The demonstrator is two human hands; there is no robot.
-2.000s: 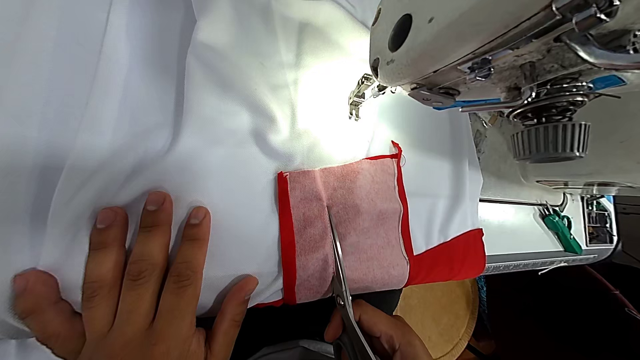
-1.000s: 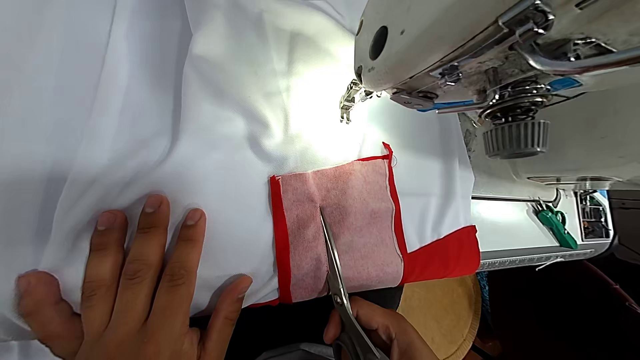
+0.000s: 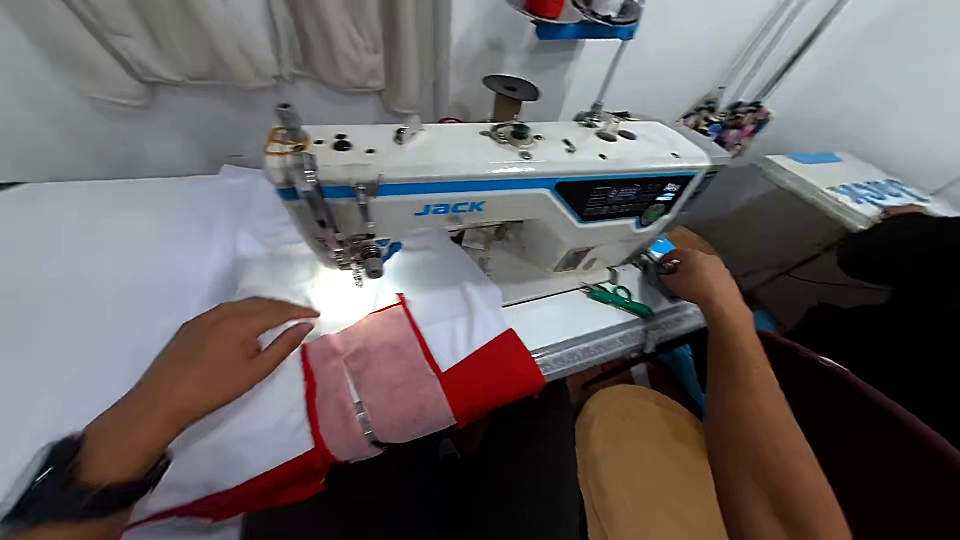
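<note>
My left hand (image 3: 225, 352), with a dark band on its wrist, is spread over the white fabric (image 3: 277, 412), its fingertips beside the lit needle area of the Jack sewing machine (image 3: 487, 169). Just right of it lies a pinkish fabric piece (image 3: 397, 375) with red edges and a long slit in it. A red fabric part (image 3: 491, 379) extends to the right. My right hand (image 3: 694, 277) is at the machine bed's right end, its fingers at a small metallic thing; whether it grips this is unclear. Green thread snips (image 3: 619, 300) lie left of that hand.
Thread spools stand on a rack (image 3: 585, 31) above the machine. A tan padded surface (image 3: 637, 465) is below the table edge. At the far right, a person's hand (image 3: 904, 211) and dark sleeve are by another table (image 3: 817, 187). Pale cloth (image 3: 330, 45) hangs behind.
My right hand has left the pinkish piece, where it was cutting with scissors, and moved to the table's right end. My left hand is now closer to the pinkish piece. The view has swung up.
</note>
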